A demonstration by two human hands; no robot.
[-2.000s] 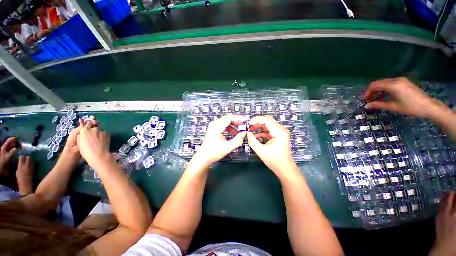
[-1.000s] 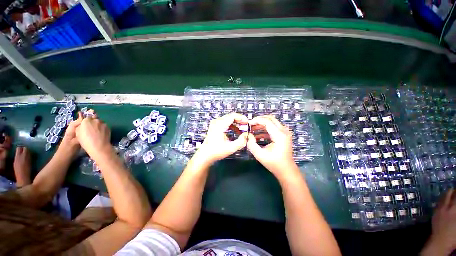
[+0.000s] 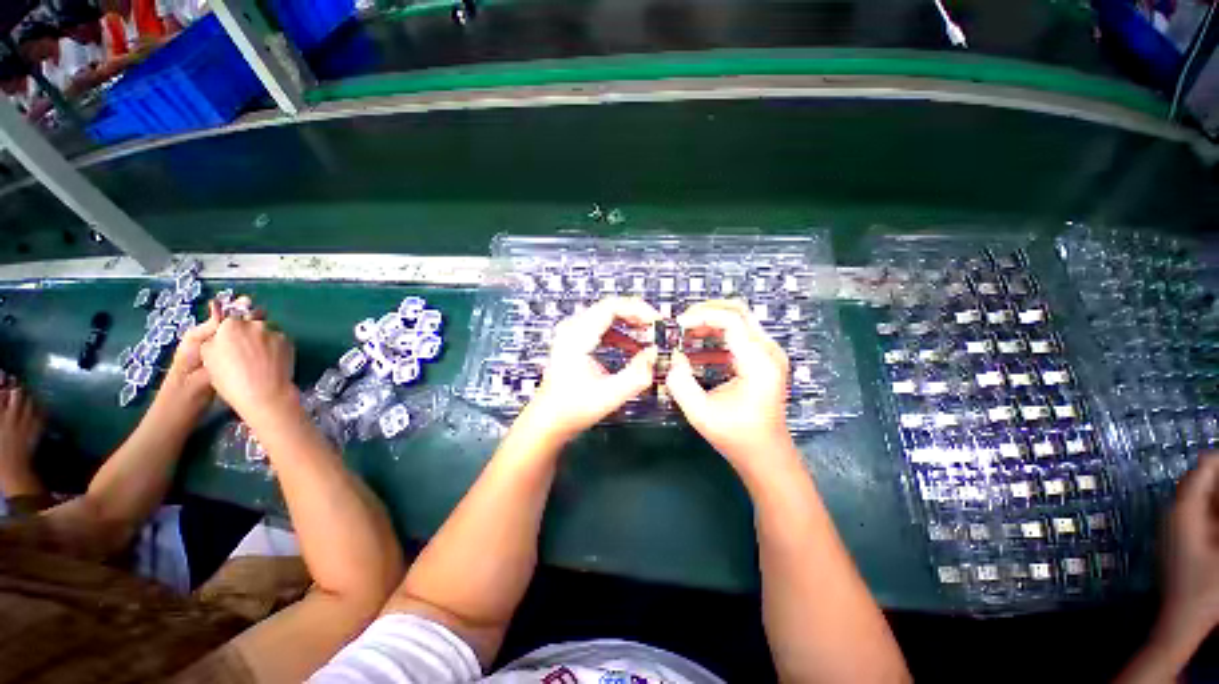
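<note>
My left hand (image 3: pixel 595 368) and my right hand (image 3: pixel 731 374) meet at the middle of the view, above the clear blister tray (image 3: pixel 668 250). Their fingertips pinch a small dark module (image 3: pixel 666 337) between them, held upright. Its details are too small to tell. The fingers hide part of it. The blister tray lies lengthwise under my hands, with rows of small dark and white parts in its pockets; my hands cover its middle.
A second blister tray (image 3: pixel 996 414) with rows of parts lies to the right, a paler tray (image 3: pixel 1156 348) beyond it. White housings (image 3: pixel 401 337) and a clear bag lie left. A neighbour's hands (image 3: pixel 241 358) work there; another person's arm is at the right edge. The conveyor belt (image 3: pixel 602 167) runs behind.
My hands stay together over the tray; the dark module between the fingertips shows more clearly. The neighbour's hand over the right tray has withdrawn. Small specks on the belt have shifted left.
</note>
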